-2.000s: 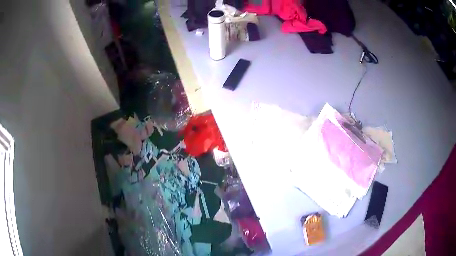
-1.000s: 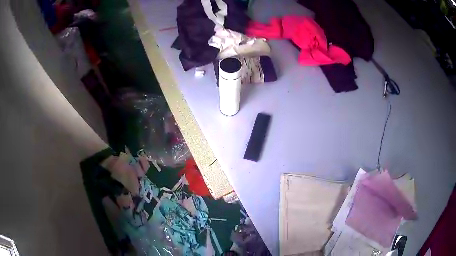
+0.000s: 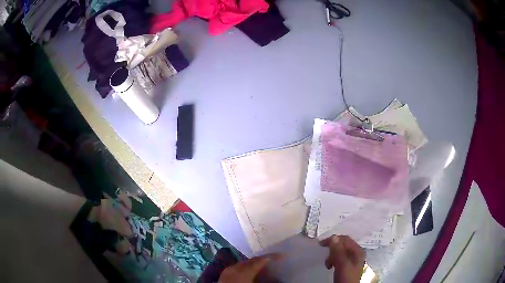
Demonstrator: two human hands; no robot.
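Note:
My right hand (image 3: pixel 344 258) is at the bottom centre, fingers curled with the fingertips together. A clear, glossy strip, likely the clear ruler (image 3: pixel 443 161), runs from this hand over the papers and phone to the upper right, with glare on it. My left hand (image 3: pixel 243 271) is blurred and cut off by the bottom edge; its grip is unclear. The cream paper pattern (image 3: pixel 271 190) lies just beyond the hands. Clipped pattern papers (image 3: pixel 354 215) with a pink sheet (image 3: pixel 362 166) on top overlap its right side.
A phone (image 3: pixel 422 213) lies right of the papers. A dark bar (image 3: pixel 185 132), white bottle (image 3: pixel 134 97), dark and pink cloth (image 3: pixel 232 14) and scissors (image 3: pixel 336 10) lie farther back. A cord runs from the clip. Magenta fabric with white pattern (image 3: pixel 470 237) is at right.
Both hands have come into view at the bottom, with the clear strip at the right. The view has shifted, moving the bottle and dark bar leftward in the picture and revealing the phone and magenta fabric again.

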